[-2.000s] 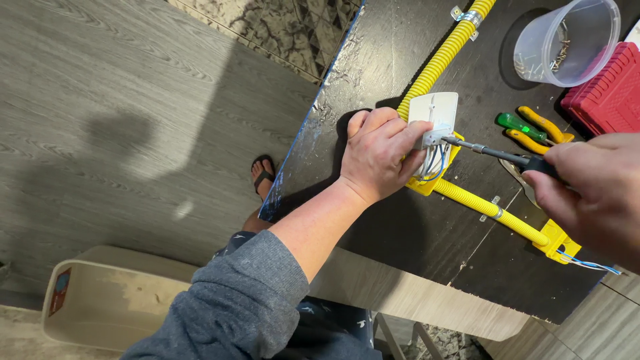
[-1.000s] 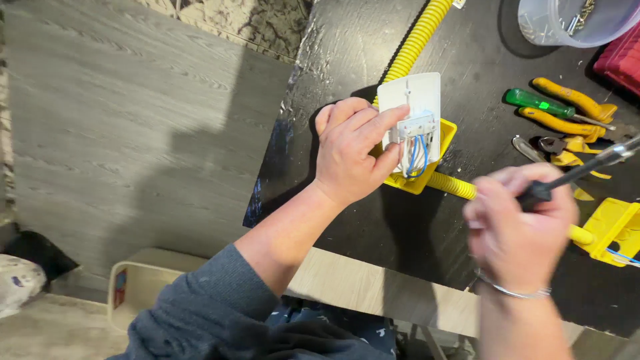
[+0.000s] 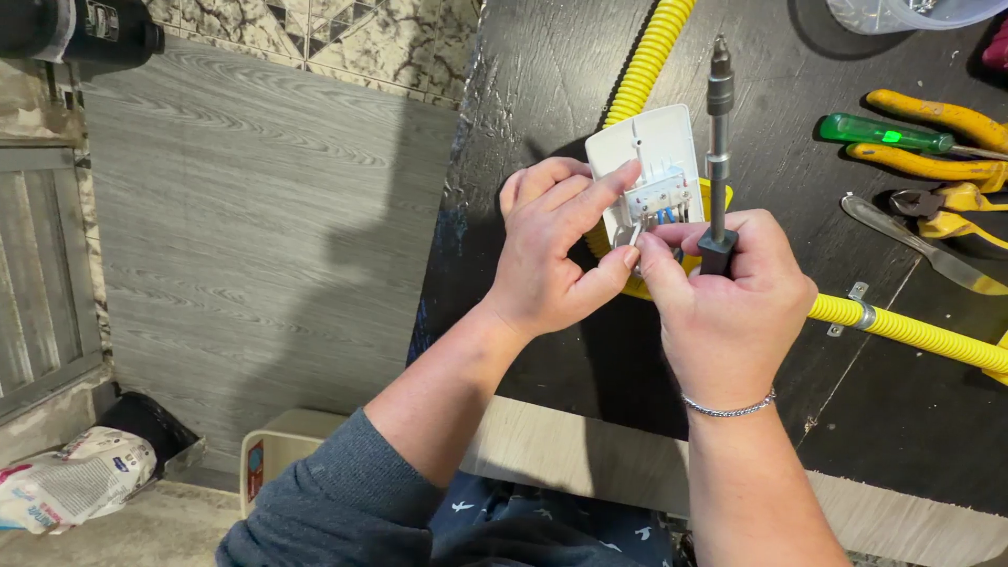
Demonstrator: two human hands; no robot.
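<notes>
A white electrical faceplate (image 3: 647, 142) is turned so its back shows, with a terminal block (image 3: 663, 195) and blue, white and dark wires at it. My left hand (image 3: 551, 244) holds the plate, index finger on its back and thumb near a white wire (image 3: 635, 235). My right hand (image 3: 728, 303) pinches at that wire with thumb and index finger, and grips a screwdriver (image 3: 719, 150) whose shaft points away from me. Behind the plate is a yellow electrical box (image 3: 718, 201), partly hidden. Yellow corrugated conduit (image 3: 650, 59) runs up from there, and another length (image 3: 929, 331) lies to the right.
On the black board (image 3: 543, 102) at right lie a green-handled screwdriver (image 3: 886, 132), yellow-handled pliers (image 3: 929, 118), yellow-handled cutters (image 3: 937, 206) and a knife (image 3: 913, 240). A metal clamp (image 3: 860, 307) holds the conduit. A clear plastic tub (image 3: 882, 16) stands at the top right.
My right hand has moved left to the wires, its screwdriver now turned upright in view. Two seconds ago the screwdriver tip was at the terminal block. My left hand stays on the plate.
</notes>
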